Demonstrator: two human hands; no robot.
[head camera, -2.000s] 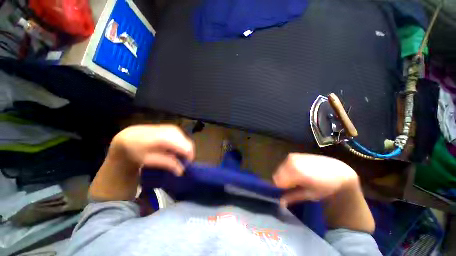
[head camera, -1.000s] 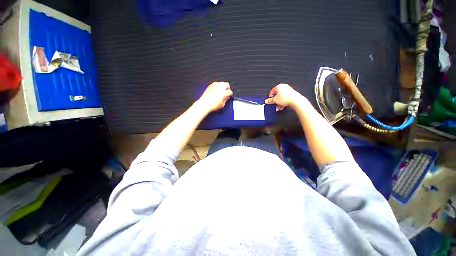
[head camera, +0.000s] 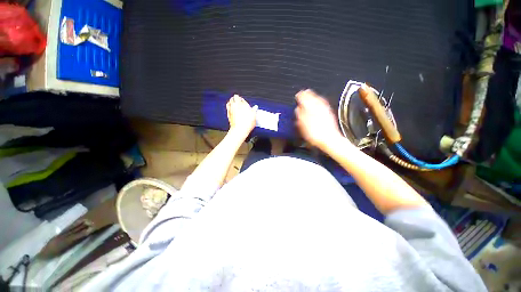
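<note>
A navy fabric panel (head camera: 214, 109) lies flat at the near edge of the black ribbed pad. A white piece (head camera: 267, 120) lies on it. My left hand (head camera: 241, 114) rests on the fabric at the white piece's left end; its fingertips are bent down, and whether they grip is unclear. My right hand (head camera: 314, 117) is blurred, right of the white piece, between it and the iron; its fingers are hard to make out. The steam iron (head camera: 368, 117), with a wooden handle, stands on the pad to the right of my right hand.
The black pad (head camera: 274, 51) spreads ahead, with part of a navy pile (head camera: 197, 4) at its far edge. A blue hose (head camera: 425, 162) runs from the iron to a wrapped hose (head camera: 479, 102). A blue-fronted box (head camera: 91, 57) stands left. A round bucket (head camera: 130, 208) and blue basket (head camera: 477, 231) are below.
My right hand has let go of the fabric edge and moved nearer the iron. My left hand has shifted onto the fabric beside the white piece. The view has shifted and the bucket now shows.
</note>
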